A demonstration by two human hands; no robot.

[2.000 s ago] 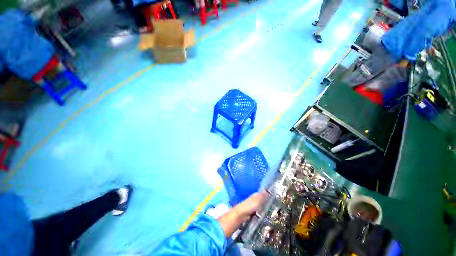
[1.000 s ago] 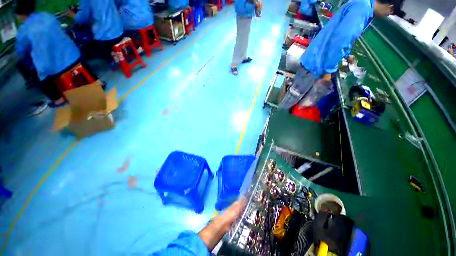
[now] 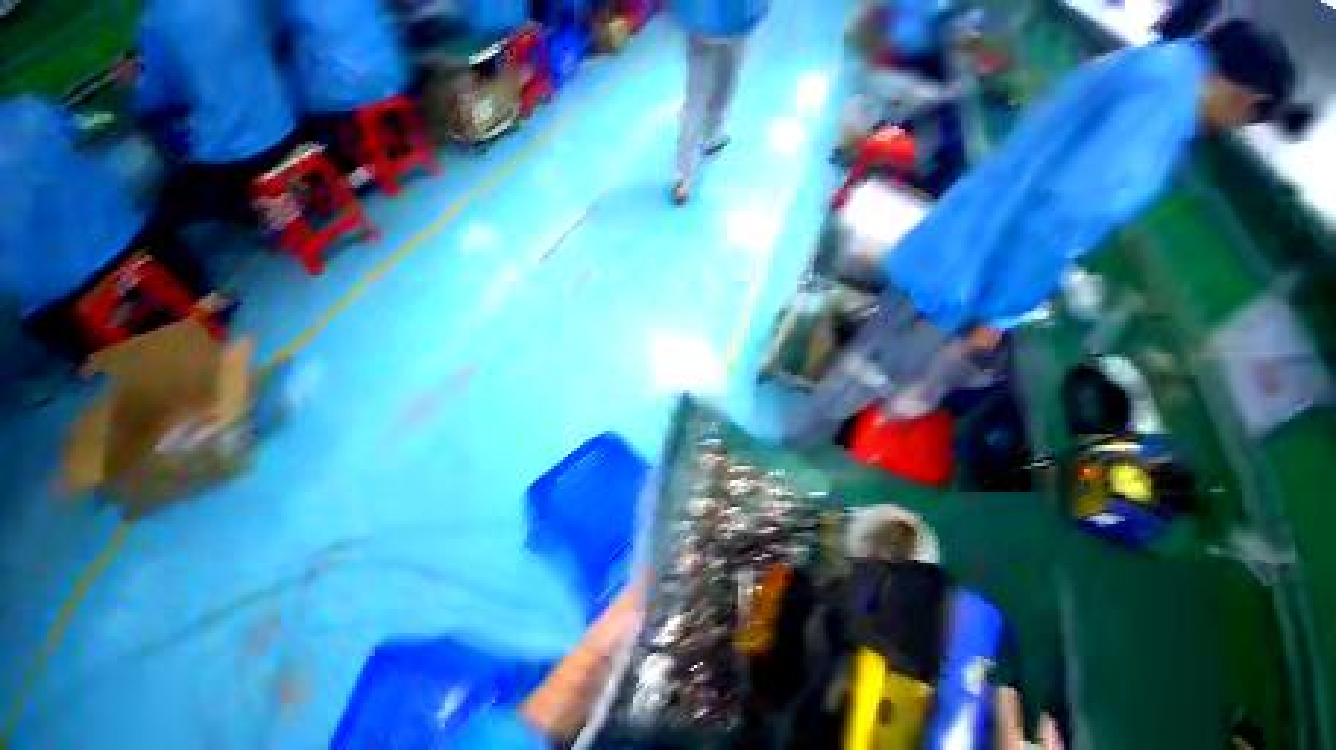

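The dark green mat (image 3: 686,425) carries a clear tray of small shiny round units (image 3: 718,506); the view is blurred. My left hand (image 3: 598,662) grips its left edge. An orange fixture (image 3: 763,608) lies among the units. To its right stands a black and blue soldering station (image 3: 967,659) with a yellow part (image 3: 884,703). A pale ring with a brownish centre (image 3: 892,536) sits behind the station. Only fingertips of my right hand (image 3: 1029,728) show at the bottom edge, right of the station; what it holds is hidden.
Blue stools (image 3: 589,506) stand left of the mat. The green bench (image 3: 1172,630) runs along the right, with another blue and yellow station (image 3: 1125,491). A person in a blue smock (image 3: 1055,183) is ahead right; another person stands in the aisle. An open carton (image 3: 161,418) lies left.
The view has swung and moved along the bench. The loaded mat has moved with me, and the person on the right appears nearer. Right-hand fingertips now show at the bottom edge.
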